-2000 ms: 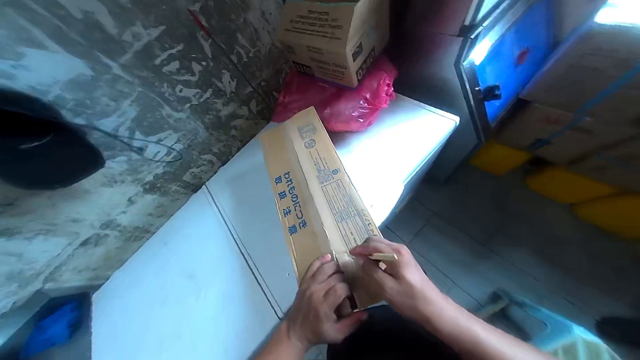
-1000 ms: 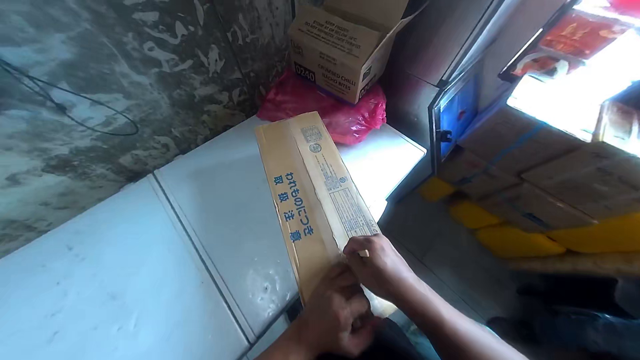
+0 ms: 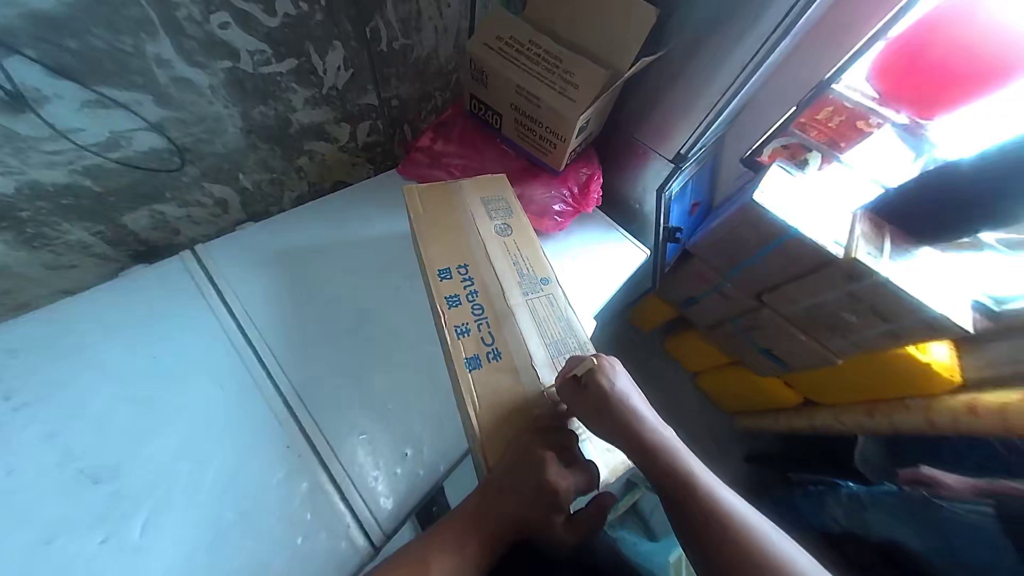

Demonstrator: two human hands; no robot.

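A long cardboard box (image 3: 480,304) with blue printed writing lies across the white lid of a chest-like appliance, its near end toward me. My right hand (image 3: 604,396) is closed around a small pale tool, seen only in part, above the taped seam at the near part of the box. Close beside it, my left hand (image 3: 548,480) rests on the box's near end, thumb apart and fingers bent, in shadow. The tip of the tool is hidden by my fingers.
Behind the box lies a pink plastic bag (image 3: 552,188) under an open printed carton (image 3: 544,88). A peeling wall (image 3: 264,104) borders the white top (image 3: 320,320). At right are stacked cartons (image 3: 840,304), yellow containers (image 3: 744,388) and another person's hand (image 3: 936,482).
The view has swung toward the right, showing more stacked cartons and another person's hand. Both my hands stay at the box's near end, and the right one keeps the pale tool.
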